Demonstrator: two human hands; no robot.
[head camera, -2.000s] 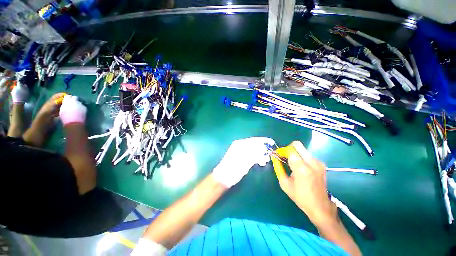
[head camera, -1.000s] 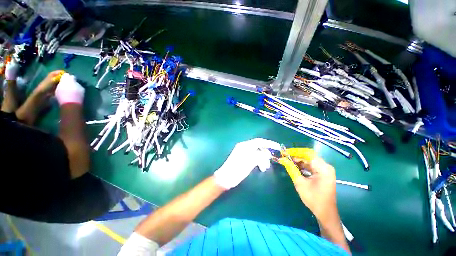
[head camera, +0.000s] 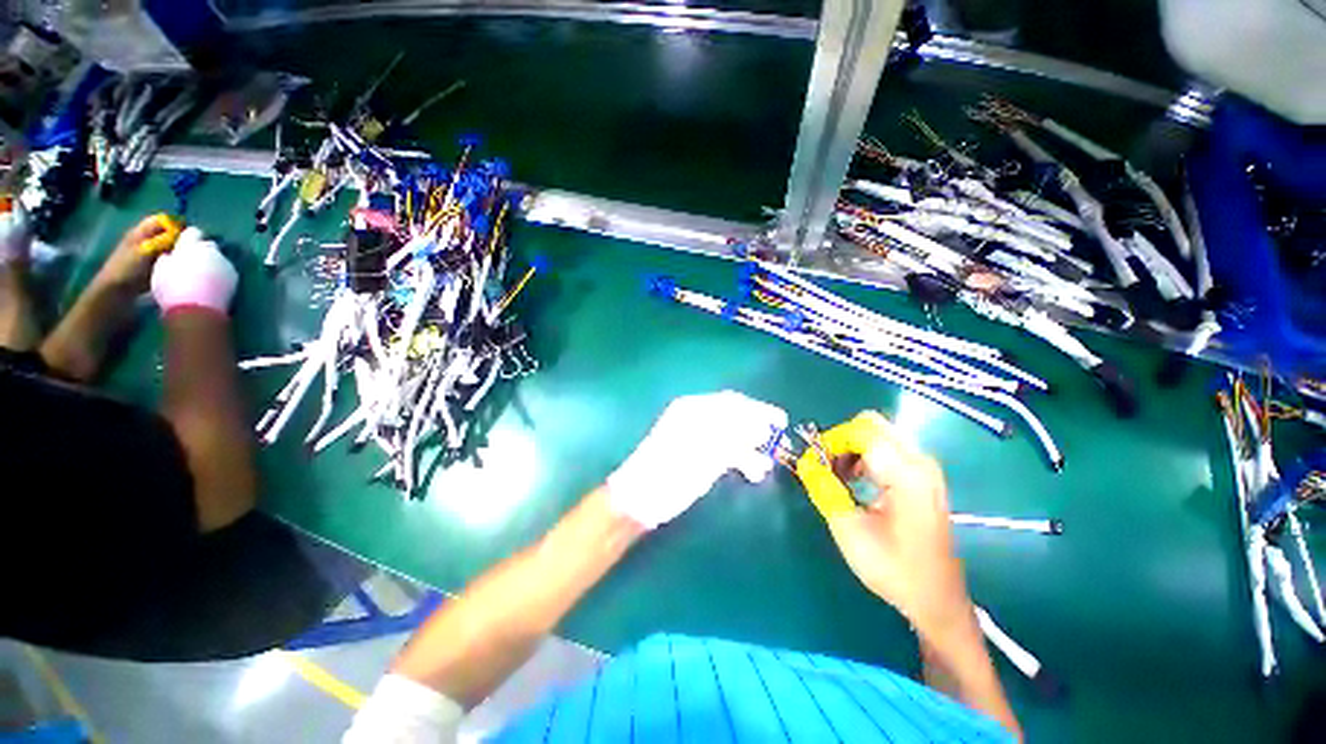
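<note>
My left hand (head camera: 705, 457), in a white glove, pinches a small blue connector housing (head camera: 780, 446) at its fingertips. My right hand (head camera: 887, 502), with yellow covers on thumb and fingers, holds thin loose wires (head camera: 810, 441) close to the housing. The wire tips are too small to make out. A white sleeved harness (head camera: 1006, 522) sticks out to the right from behind my right hand. Another white sleeve (head camera: 1011, 643) with a dark end shows beside my right forearm. Whether either joins the held wires is hidden.
Straight harnesses (head camera: 887, 350) with blue plugs lie beyond my hands. A tangled harness pile (head camera: 422, 320) lies left, near a neighbour's gloved hand (head camera: 195, 272). A metal post (head camera: 836, 131) stands behind. The rear harness pile (head camera: 989, 240) and far-right harnesses (head camera: 1262, 523) lie to the right.
The view has shifted slightly. My hands stay close together at the connector. The blue housing now shows more clearly between my fingertips, and the neighbour's hands have moved slightly.
</note>
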